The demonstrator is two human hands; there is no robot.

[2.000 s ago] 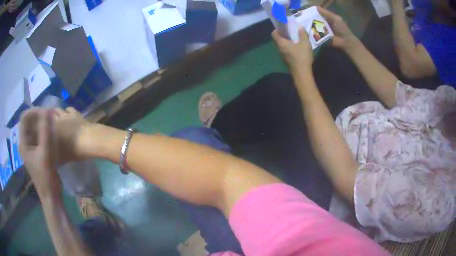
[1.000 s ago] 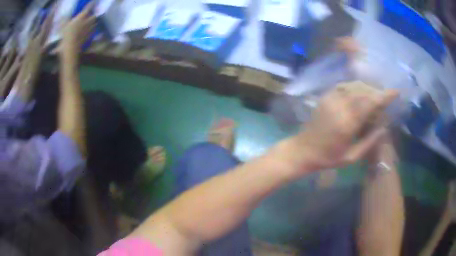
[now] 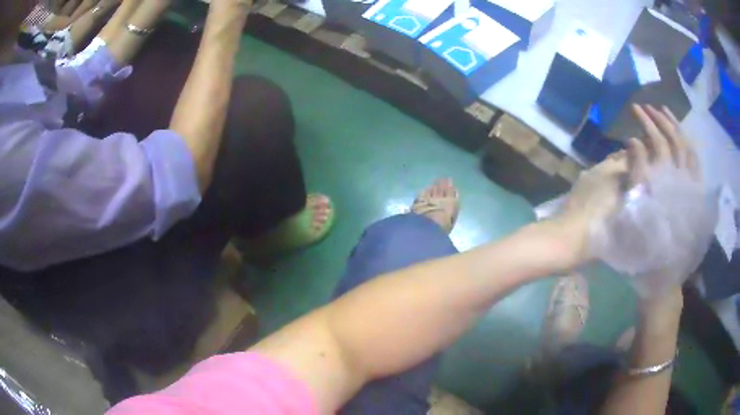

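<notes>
My left hand (image 3: 599,194) is at the right of the view, with its fingers partly hidden, and it grips a crinkled clear plastic bag (image 3: 649,231). My right hand (image 3: 667,146) is raised beside it, touching or almost touching it. Its fingers point up and are extended. The bag covers the palm and lower part of this hand, and I cannot tell whether the hand grips the bag or is inside it. No product shows in the bag.
Blue-and-white cartons (image 3: 471,40) lie on the white table (image 3: 519,89) at the top. A carton with raised grey flaps (image 3: 661,61) stands behind my hands. A person in a lilac sleeve (image 3: 89,186) sits close at the left. Feet show on the green floor (image 3: 373,154).
My view has swung from the right-hand neighbour to the left-hand one. My hands remain together, now at the right of the view. The bag shows more clearly, and my right fingers are extended.
</notes>
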